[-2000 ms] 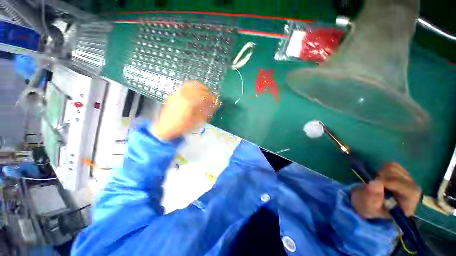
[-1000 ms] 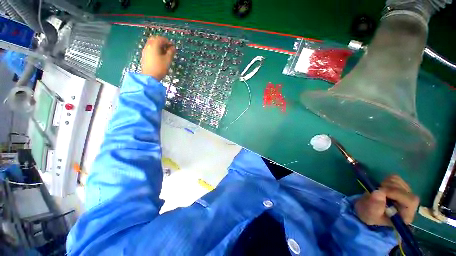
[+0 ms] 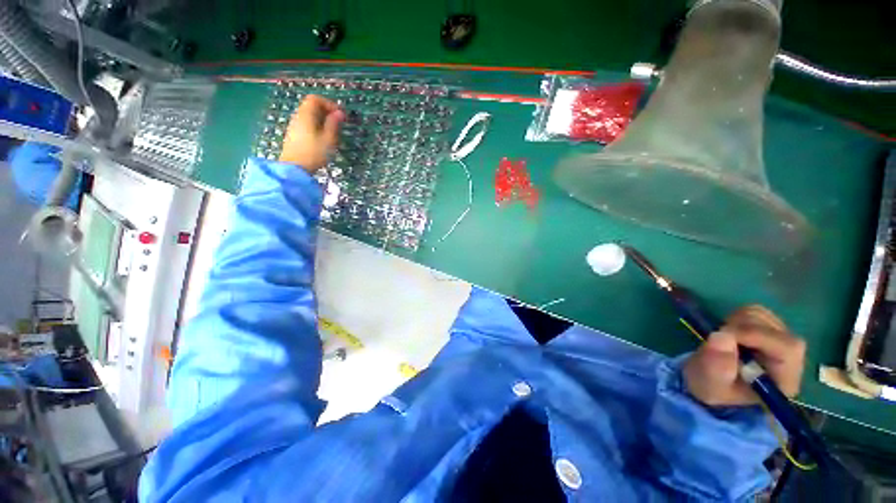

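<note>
My left hand is over the upper left part of the clear blister tray, its fingers bent together; whether it pinches a small part cannot be told. The tray's pockets hold small shiny parts. My right hand grips the dark blue handle of the soldering iron. The iron's dark tip is at the right edge of the white disc; whether it touches cannot be told. Short red lead wires lie in a loose pile. A silvery-white solder coil lies beside them, with a thin strand trailing down.
The translucent fume hood stands over the mat at right. A clear bag of red leads lies behind the loose pile. A metal tray is at the right edge. More blister trays lie at far left. The green mat's front edge faces me.
My left hand has moved from the tray's front right part to its upper left part. My right hand still holds the iron near the disc. The view has shifted slightly.
</note>
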